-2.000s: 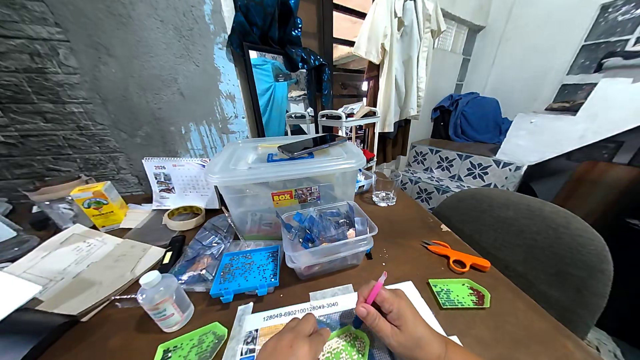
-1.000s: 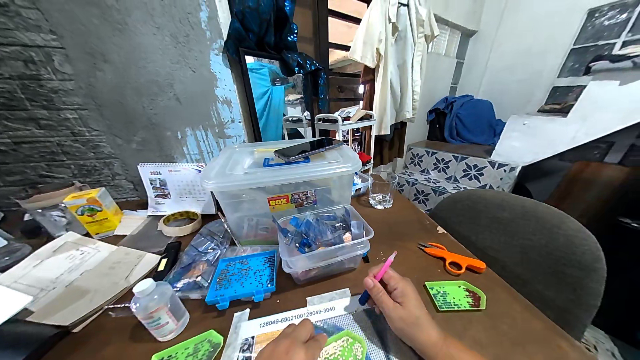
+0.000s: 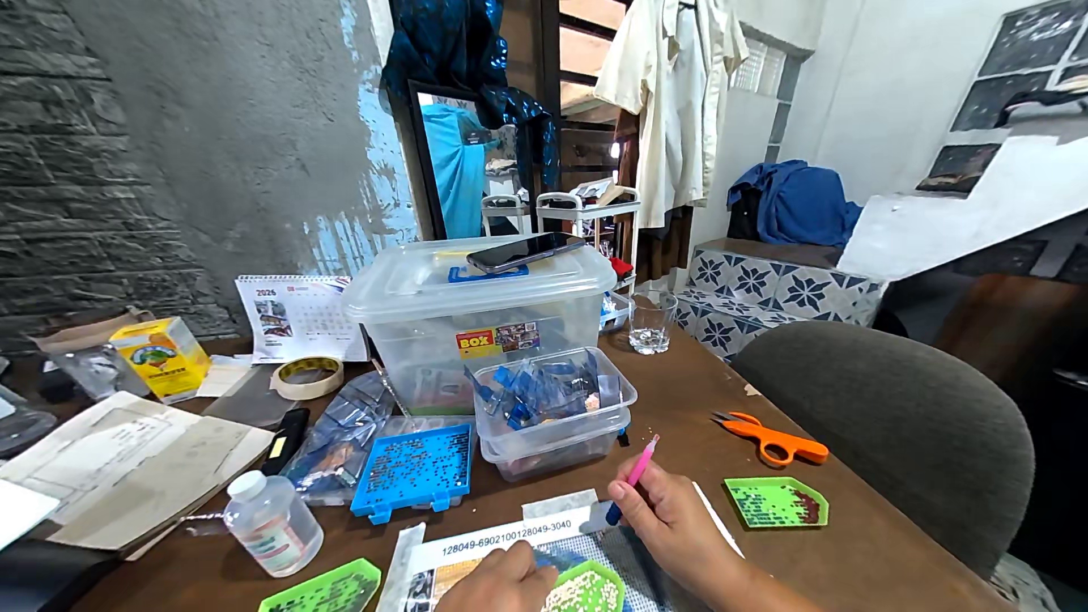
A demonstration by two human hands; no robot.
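My right hand [image 3: 667, 518] holds a pink and dark blue diamond-painting pen [image 3: 633, 476] between thumb and fingers, its pink end up, above the right part of a diamond-painting canvas [image 3: 510, 537]. My left hand [image 3: 501, 582] lies at the canvas's lower middle, fingers curled against a green tray [image 3: 591, 588] of pale beads; whether it grips the tray is hard to tell. A second green tray [image 3: 327, 588] with dark beads is at the lower left. A third green tray [image 3: 775, 502], with green and dark red beads, lies at the right.
Orange-handled scissors [image 3: 773, 438] lie right of my hand. Beyond the canvas stand a blue bead tray [image 3: 414, 467], a clear tub of small bags [image 3: 552, 442] and a large lidded plastic box [image 3: 476, 297]. A plastic bottle [image 3: 274, 523] is at left, a drinking glass [image 3: 652, 323] at the back.
My right hand has shifted rightward from the green tray of pale beads, the pen still in it. My left hand stays beside that tray.
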